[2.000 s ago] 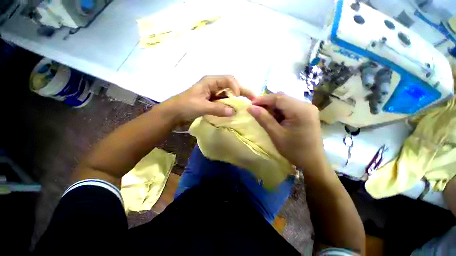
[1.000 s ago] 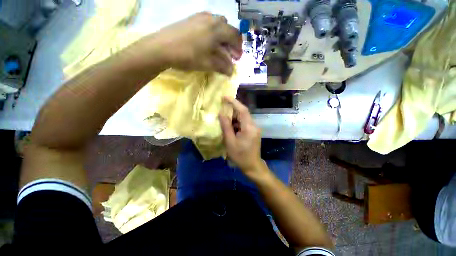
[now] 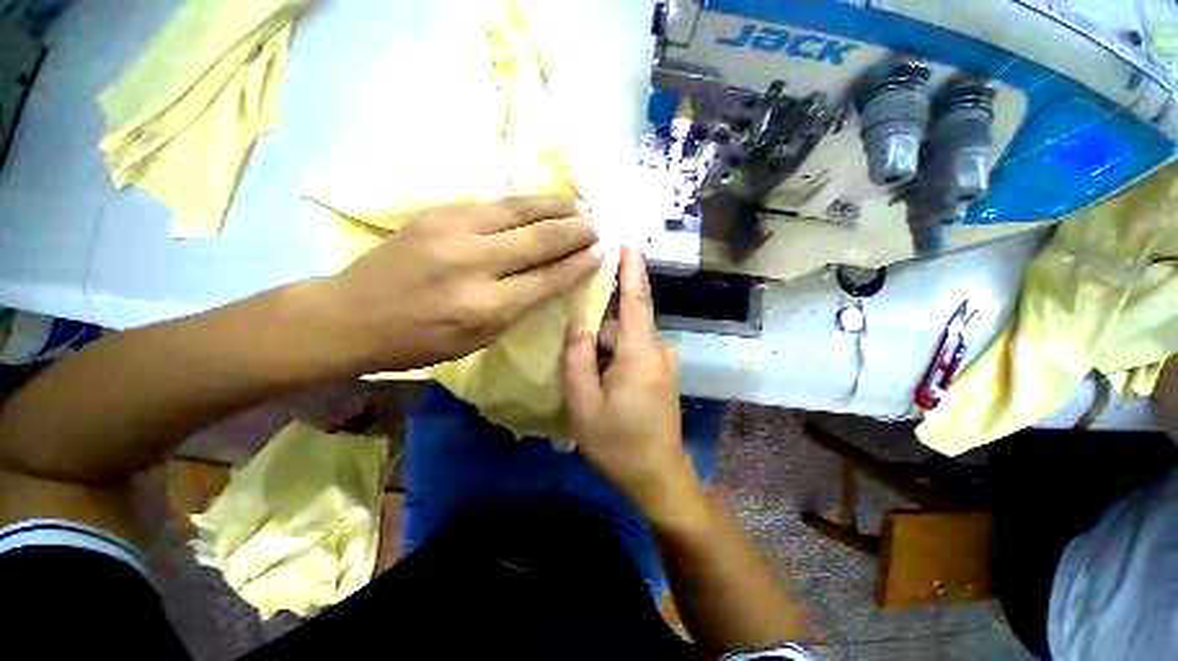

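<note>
A pale yellow garment part (image 3: 510,381) lies on the white table at the machine's left end and hangs over the front edge. My left hand (image 3: 472,278) lies flat on it, fingertips close to the shiny presser foot area (image 3: 674,181). My right hand (image 3: 629,394) holds its right edge between thumb and fingers, just below the presser foot. The cloth near the needle is washed out by the lamp, so I cannot tell whether it is under the foot. The white and blue overlock machine (image 3: 795,142) stands to the right.
Yellow cut panels (image 3: 207,103) lie on the table at far left. A yellow bundle (image 3: 300,517) sits low at left. A red tool (image 3: 947,359) and a ringed silver item (image 3: 853,320) lie right of centre. A neighbour's yellow pieces (image 3: 1053,323), a person's sleeve (image 3: 1124,581) and a wooden stool (image 3: 937,558) are at right.
The cloth has gone from above my lap to the table by the needle area. My left hand has come down flat on it. My right hand has moved up beside the foot. The view has shifted.
</note>
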